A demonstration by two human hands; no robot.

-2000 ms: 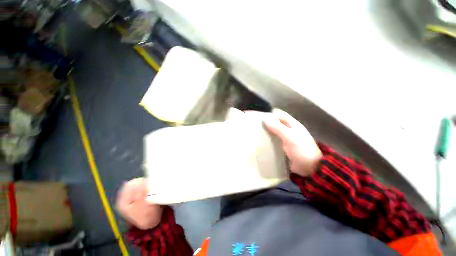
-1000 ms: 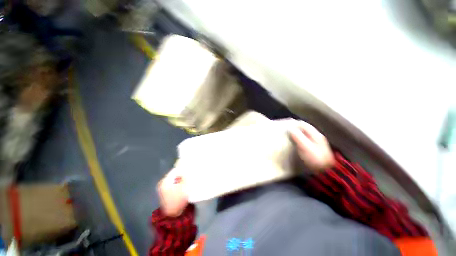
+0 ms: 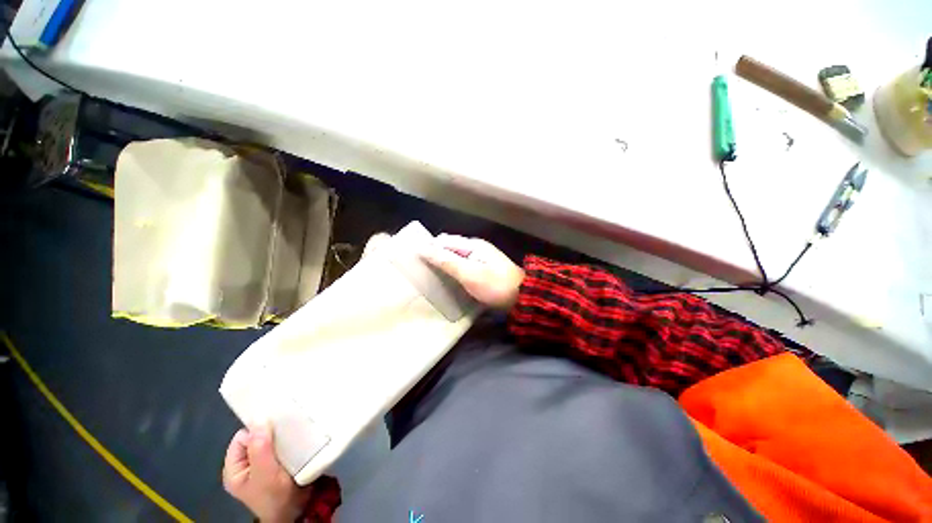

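Observation:
A cream handbag body (image 3: 337, 342) lies slanted across my grey-aproned lap, with a stitched patch near each end. My left hand (image 3: 264, 472) grips its lower left corner, the thumb on top near one patch. My right hand (image 3: 478, 270) grips its upper right end, the fingers partly hidden by the fabric. The bag's far side and its inside are hidden.
Stacked cream bags (image 3: 194, 240) stand left, below the edge of the white table (image 3: 460, 102). On the table are a green-handled tool (image 3: 724, 117), thread snips (image 3: 842, 201), black cord, a brown stick (image 3: 787, 85), a small block and a round container.
The view has turned toward the table, and its tools now show. The bag is more steeply slanted, its right end higher. Both hands still grip it.

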